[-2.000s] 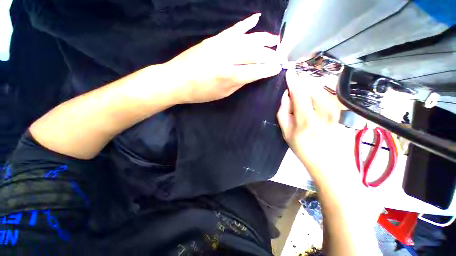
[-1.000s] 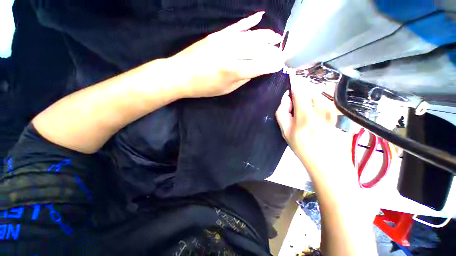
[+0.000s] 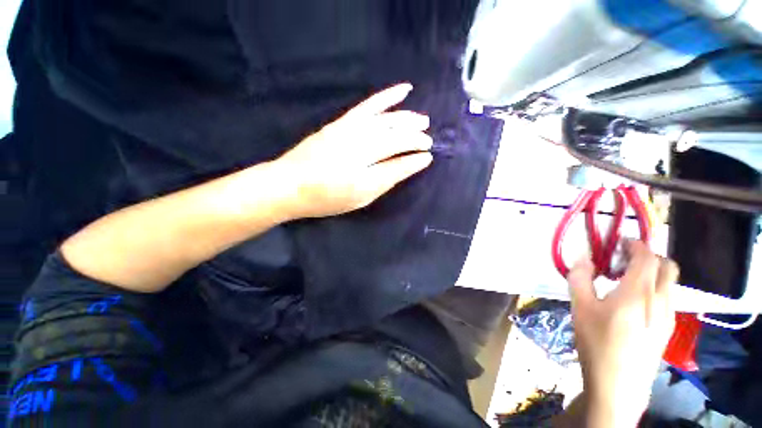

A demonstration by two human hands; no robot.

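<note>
The dark garment (image 3: 376, 267) covers the left and centre, with short pale marks near its right edge. My left hand (image 3: 359, 159) lies flat on it, fingers spread a little, fingertips just left of the edge near the machine. My right hand (image 3: 627, 309) is at the red-handled scissors (image 3: 576, 219) on the white table, with thumb and fingers closed on the handle loops. The scissors' blades are mostly hidden under the machine parts. The sewing machine head (image 3: 535, 50) stands upper right, its needle area beside the garment edge.
A black phone-like rectangle (image 3: 710, 234) lies right of the scissors on the white table (image 3: 493, 259). A dark curved cable (image 3: 710, 191) crosses above it. Below the table edge are a crinkled clear plastic bag (image 3: 543, 330) and a red plastic object (image 3: 683, 343).
My right hand has left the needle area and moved down and right to the scissors, taking hold of their handles. My left hand and the cloth have shifted away from the needle area.
</note>
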